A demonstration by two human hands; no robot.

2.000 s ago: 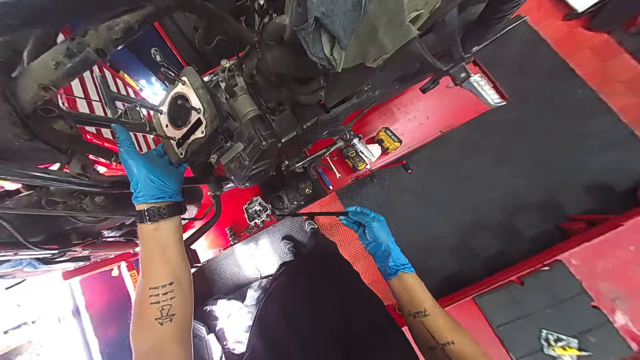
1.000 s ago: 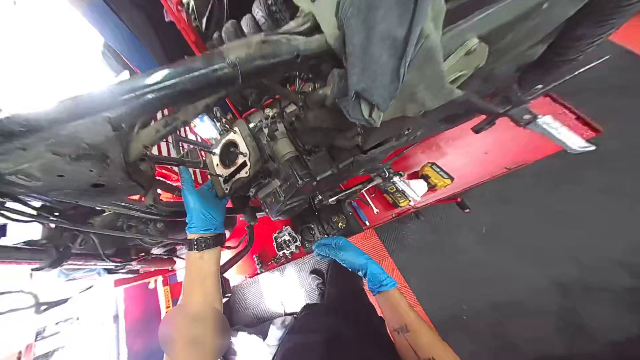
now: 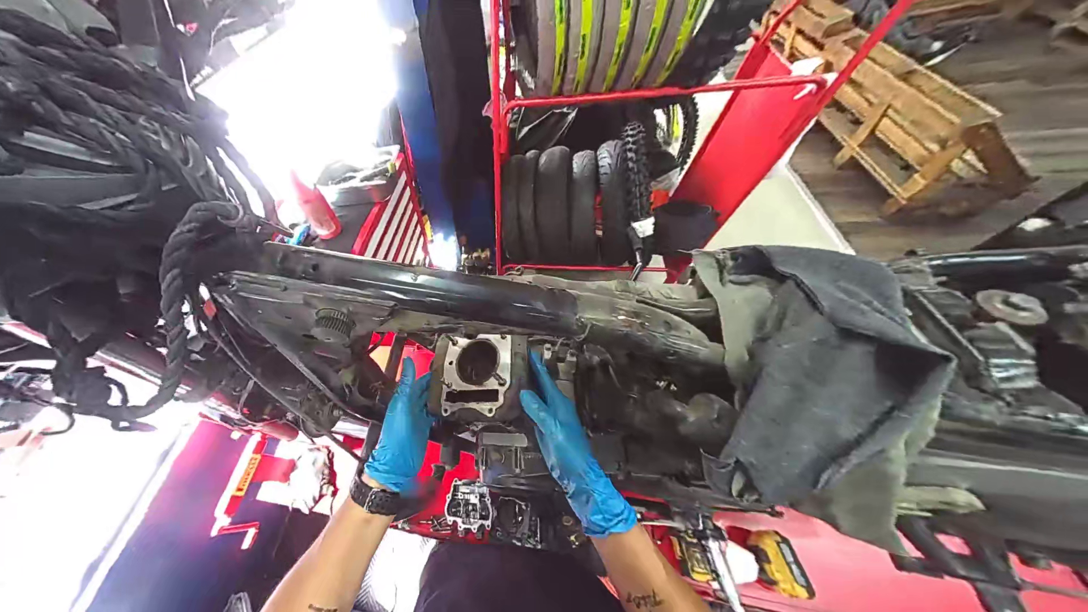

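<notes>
An engine cylinder block with a round bore and a flat metal top face sits within a motorcycle frame. Against its left side rests my left hand, in a blue glove, fingers pointing up. My right hand, also blue-gloved, lies along its right side with the fingers nearly straight. Whether either hand grips the block cannot be told, as the fingertips are partly behind or beside it. Below the block, near my body, a metal cylinder head lies beside dark engine parts.
A grey cloth drapes over the frame on the right. Black rope hangs at the left. Yellow-and-black power tools lie on the red lift at the lower right. Tires stand on a red rack behind, near a wooden pallet bench.
My right hand has moved from low beside the engine up to the block's right side; the thin dark item it held two seconds ago is not visible in it now. The view has swung up.
</notes>
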